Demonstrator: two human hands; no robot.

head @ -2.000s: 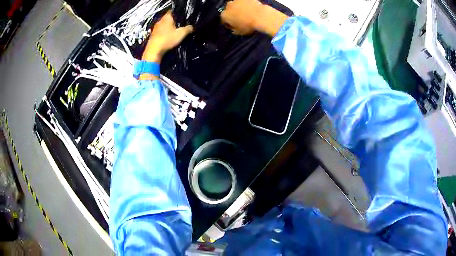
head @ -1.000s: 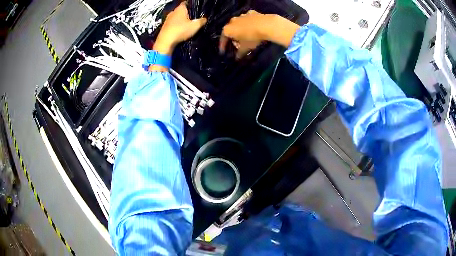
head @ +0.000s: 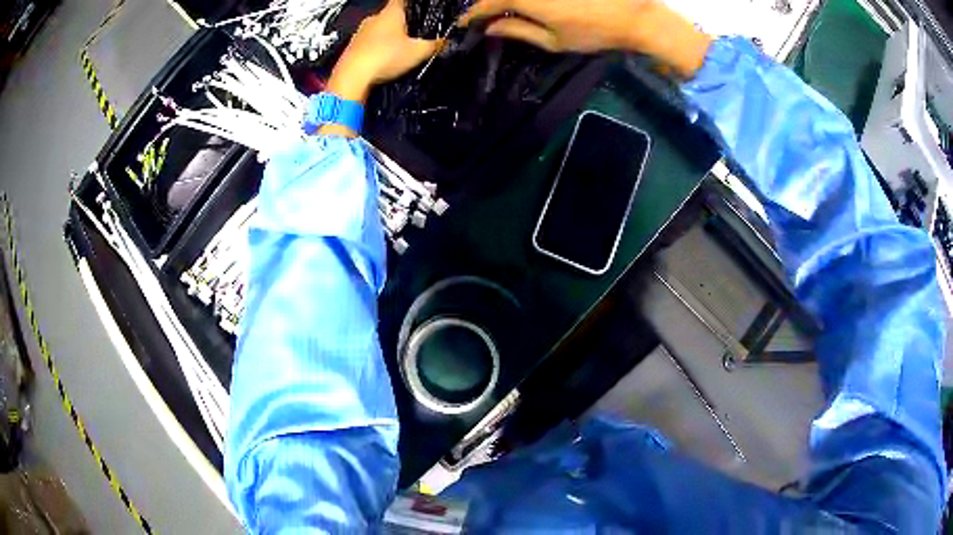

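Note:
A dense bundle of thin black strands (head: 434, 78) lies at the top centre, on the dark part of the cart. My left hand (head: 378, 50) is closed around the left side of the bundle, palm down. My right hand (head: 570, 23) reaches in from the right, its fingers at the upper right of the bundle. Its fingertips meet dark strands near the top edge, and whether they grip any cannot be told. White wire harnesses (head: 246, 110) fan out left of and under my left forearm.
A smartphone (head: 593, 192) and a white ring-shaped roll (head: 450, 365) lie on the green mat (head: 502, 235). A divided black bin (head: 193, 199) holds wires at the left. A white ball-transfer table (head: 768, 23) is at the top right, with a metal housing (head: 901, 110) beyond.
My right hand has moved up and slightly right, its forearm now clear of the smartphone. My left hand has shifted slightly up and right since the first frame, still at the bundle.

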